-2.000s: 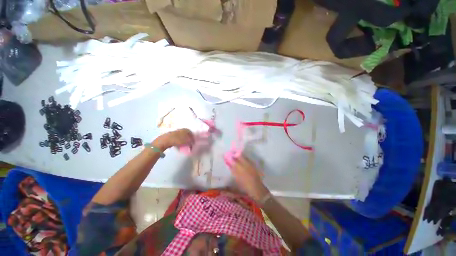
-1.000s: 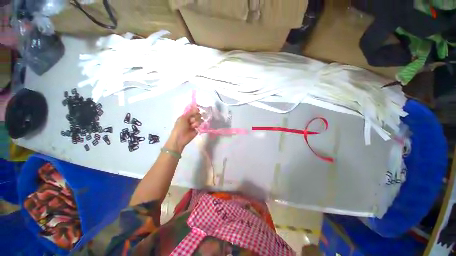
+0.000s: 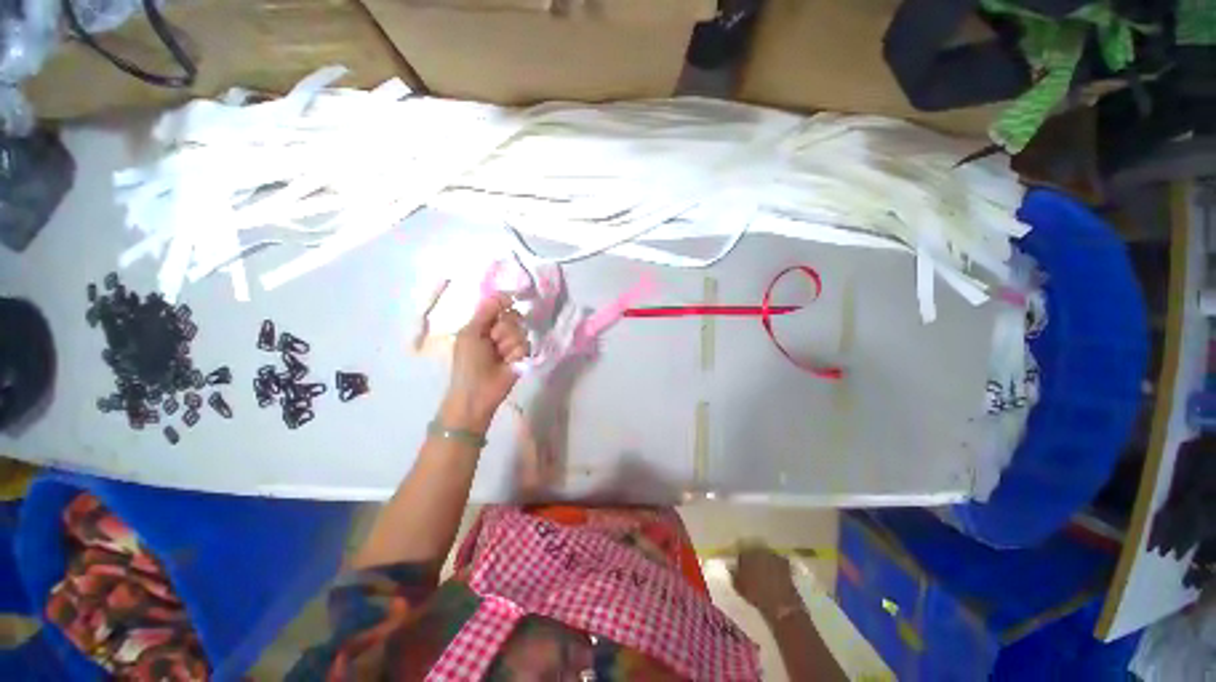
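My left hand (image 3: 491, 344) is closed around a crumpled pale pink ribbon (image 3: 607, 317) above the middle of the table; its ends stick out above and to the right of the fist. A red ribbon (image 3: 707, 312) lies to the right, its right end curled in a loop. My right hand (image 3: 763, 576) is below the table's front edge, small and dark; its fingers cannot be made out. Black slider buckles (image 3: 144, 349) lie in a loose pile at the left, with a smaller group (image 3: 290, 380) beside it.
White strips (image 3: 560, 167) run along the back of the table (image 3: 640, 460). Cardboard (image 3: 547, 47) stands behind them. A black round tray (image 3: 22, 366) is at the left end. Blue tubs stand at the right end (image 3: 1094, 360) and front left (image 3: 227, 560), the latter beside camouflage-patterned pieces (image 3: 120, 593).
My right hand was at the pink ribbon two seconds ago, was not visible one second ago, and now shows below the table edge. My left hand keeps the pink ribbon. The view has shifted.
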